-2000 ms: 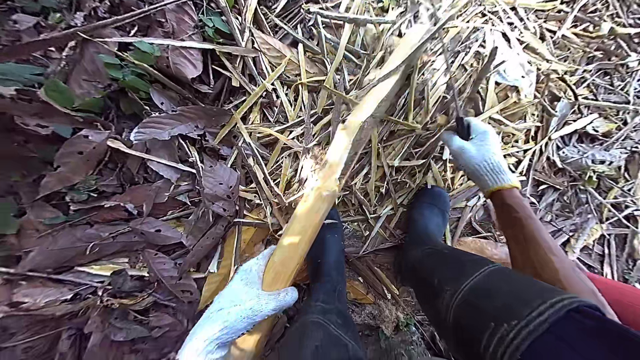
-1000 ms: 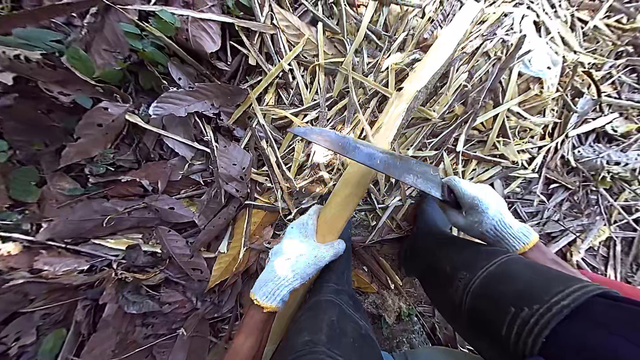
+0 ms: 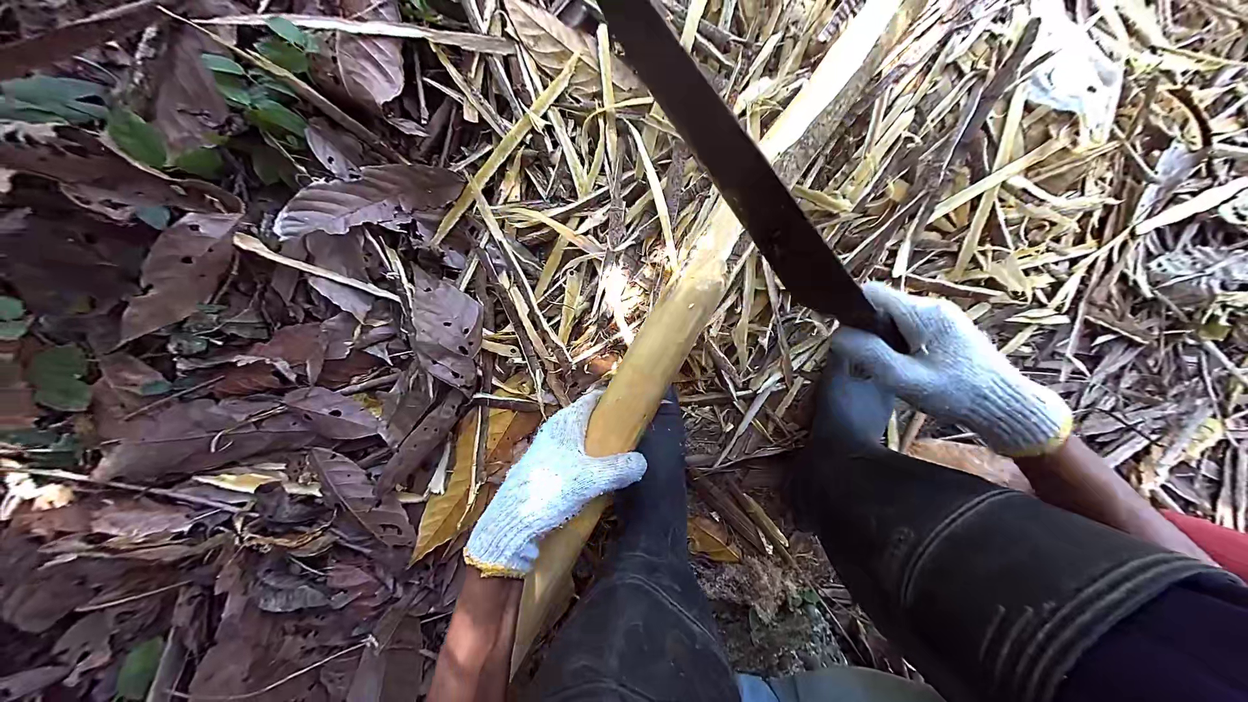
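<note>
My left hand point(image 3: 556, 487), in a white knit glove with a yellow cuff edge, grips the lower part of a peeled, yellowish wooden pole point(image 3: 663, 341). The pole slants from between my legs up to the top right; bark shows along the right side of its upper part. My gloved right hand point(image 3: 951, 366) is closed around the dark handle of a machete point(image 3: 751, 185). Its blade points up and left, over the pole in this view, and the tip runs out at the top edge. Whether the blade touches the wood cannot be told.
Rubber boots point(image 3: 648, 575) stand on both sides of the pole's lower end and to its right. Yellowish wood and bark strips point(image 3: 985, 195) cover the ground ahead and right. Brown dry leaves point(image 3: 380, 205) and a few green plants lie left. A whitish plastic-like piece point(image 3: 1077, 73) lies upper right.
The machete blade lay low across the pole, pointing left, one second ago; now it angles up toward the top edge. My left hand still grips the pole.
</note>
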